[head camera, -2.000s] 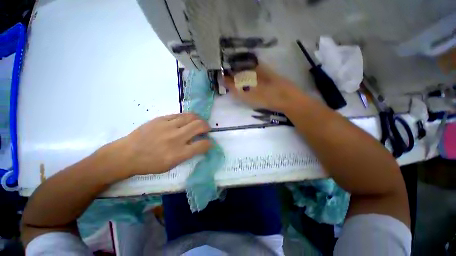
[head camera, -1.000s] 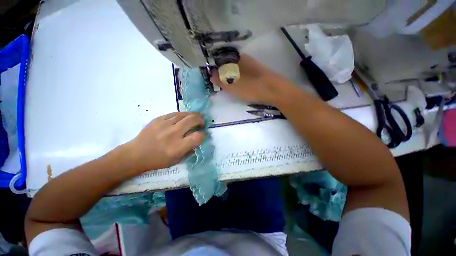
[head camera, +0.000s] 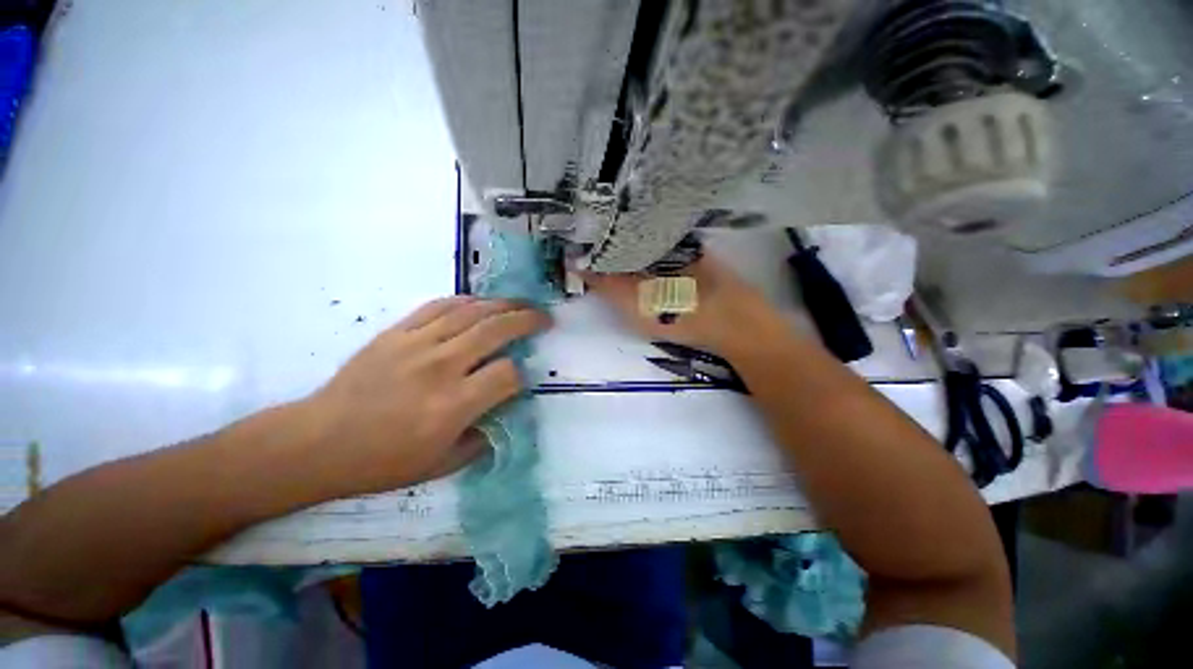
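Note:
A sheer green fabric strip (head camera: 508, 510) runs from under the sewing machine head (head camera: 707, 118) down over the table's front edge, its lower end hanging. My left hand (head camera: 425, 379) lies on the strip near its upper part, fingers bent over it, thumb at its left side. My right hand (head camera: 693, 307) is right of the presser foot (head camera: 570, 272), behind a small cream knob (head camera: 669, 298). Its fingertips reach the foot area and are partly hidden by the machine, so what they hold cannot be told.
Dark snips (head camera: 693, 366) lie by my right wrist. A black screwdriver (head camera: 829, 298), white wad (head camera: 874, 268) and scissors (head camera: 981, 418) lie to the right, with a pink object (head camera: 1141, 447) beyond. Green ruffled pieces (head camera: 798, 582) hang below the table (head camera: 654, 523). A large cream knob (head camera: 966, 163) is above.
The view has moved closer to the machine head, which fills more of the top. Both hands keep nearly the same places at the strip and foot. The strip's position has barely changed.

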